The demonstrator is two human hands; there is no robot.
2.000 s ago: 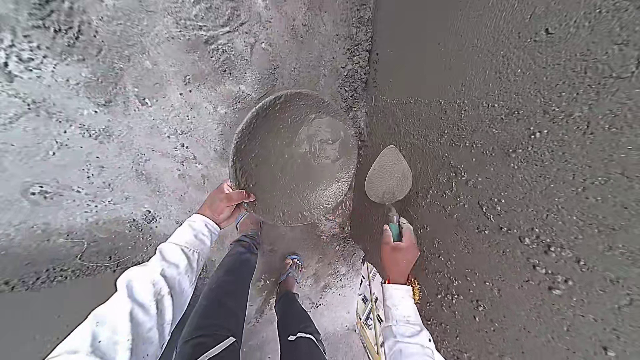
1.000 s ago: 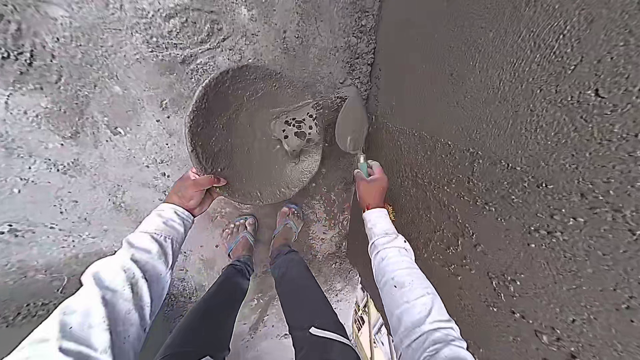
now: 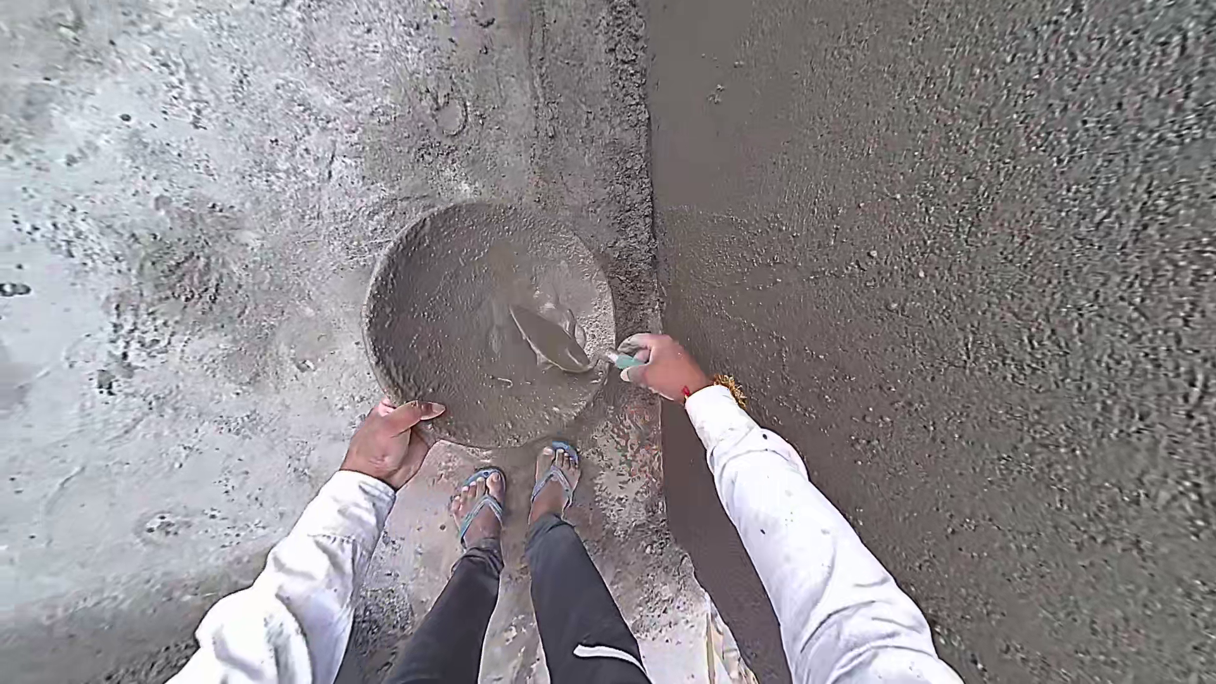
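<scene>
A round, shallow mortar pan point(image 3: 427, 285) coated in grey mortar lies in the middle of the view. My left hand point(image 3: 389, 442) grips its near left rim, thumb on top and fingers beneath. In my right hand point(image 3: 662, 366), just beyond the right rim, is the green handle of a pointed masonry trowel point(image 3: 549, 339). The trowel's blade is over the pan's inside, tilted, at a patch of wet mortar point(image 3: 562, 309). Whether the blade touches the mortar is not clear.
A mortar-covered wall point(image 3: 902, 313) rises along the right side, close to my right arm. Rough, splattered floor point(image 3: 237, 313) spreads to the left. My feet in flip-flops point(image 3: 483, 503) stand just below the pan. A pale object point(image 3: 724, 655) lies at the bottom edge.
The trowel, one second ago at the pan's upper right edge near the wall, is now over the pan's inside, its blade pointing left. My left hand has stayed on the rim.
</scene>
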